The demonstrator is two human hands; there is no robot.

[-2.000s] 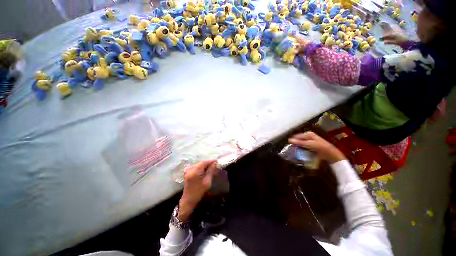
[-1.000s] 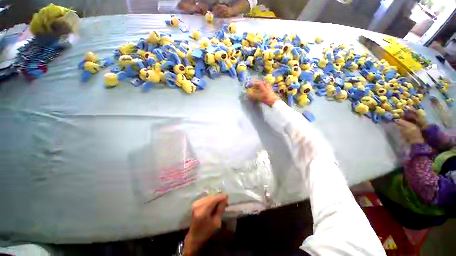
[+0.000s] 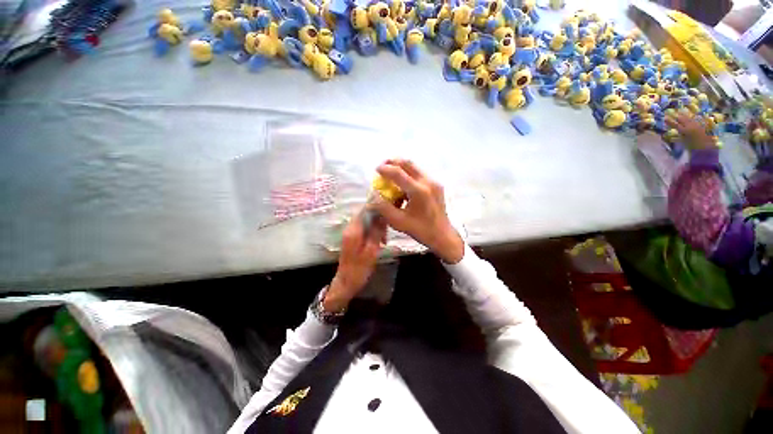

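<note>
My right hand (image 3: 417, 203) holds a small plush toy (image 3: 388, 188); its yellow head shows between the fingers near the table's front edge. My left hand (image 3: 360, 246) is right below it, touching or nearly touching, its fingers drawn together by the toy and slightly blurred. Whether it holds a clear bag cannot be made out. A stack of clear zip bags (image 3: 297, 174) with pink-red stripes lies flat on the table, left of my hands. Loose clear film (image 3: 407, 244) lies at the table edge under my hands.
A long heap of yellow-and-blue plush toys (image 3: 500, 51) spans the far side. A single blue card (image 3: 520, 125) lies before it. Another worker's purple patterned sleeve (image 3: 697, 203) is at right. A red plastic crate (image 3: 619, 322) stands on the floor. A white woven sack (image 3: 169, 326) is at lower left.
My right hand has come back from the heap with a toy and met my left hand at the table's front edge. The view has tilted down, showing the sack.
</note>
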